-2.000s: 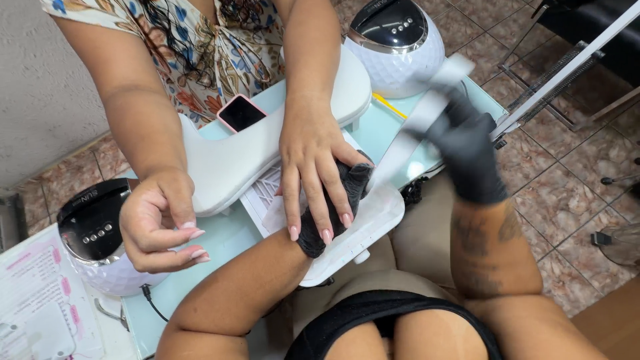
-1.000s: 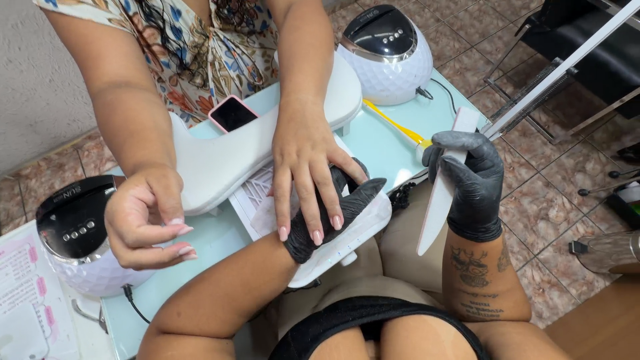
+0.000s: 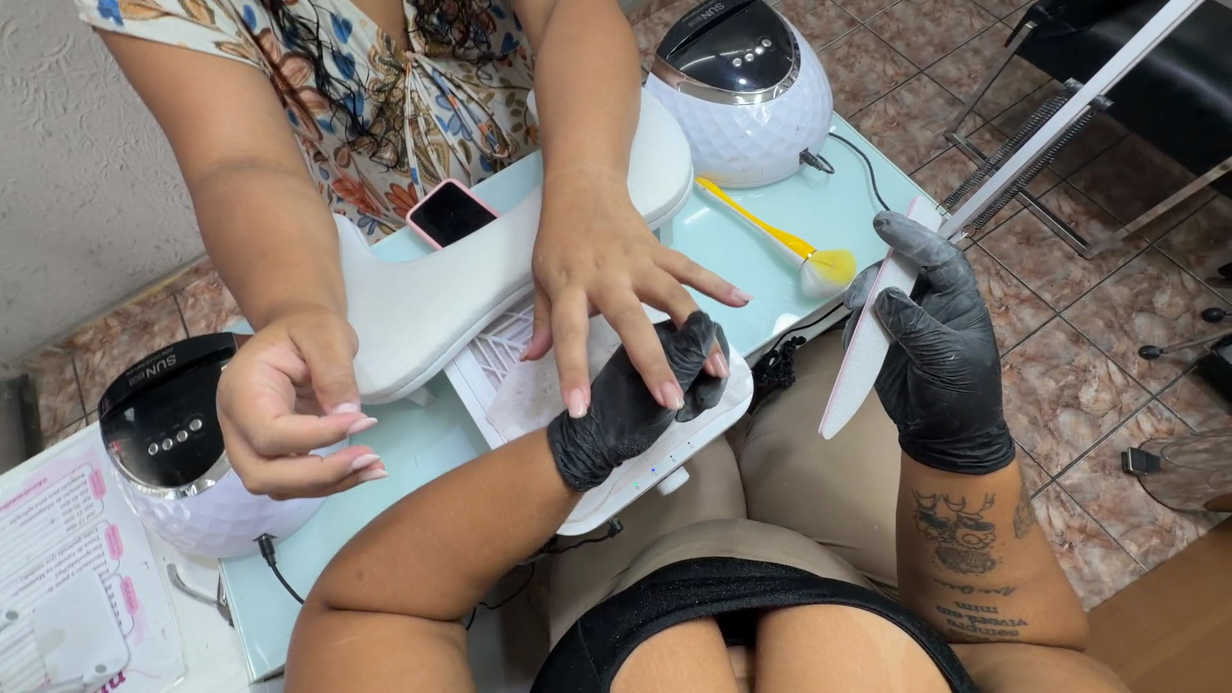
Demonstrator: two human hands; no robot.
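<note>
My right hand (image 3: 938, 337), in a black glove, holds a nail file (image 3: 861, 356) tilted upright, its lower end pointing down and left. In a black glove too, my left hand (image 3: 630, 404) has its fingers closed around a finger of the other person's hand (image 3: 616, 274), above a white nail dust collector (image 3: 722, 414). That hand lies palm down with spread fingers. The other person's second hand (image 3: 294, 399) hovers, half curled, beside a padded white armrest (image 3: 433, 318).
Two white nail lamps (image 3: 746, 120) (image 3: 178, 433) stand on the glass table (image 3: 433, 423). A yellow-handled brush (image 3: 770, 226) lies right of the armrest; a phone (image 3: 450, 214) lies behind it. A white lamp arm (image 3: 1078, 115) slants at the upper right. Printed sheets (image 3: 77, 568) lie at lower left.
My right hand has gone from a blurred motion near the upper right to a steadier hold on the file. The other person's fingers have spread and shifted over my left hand.
</note>
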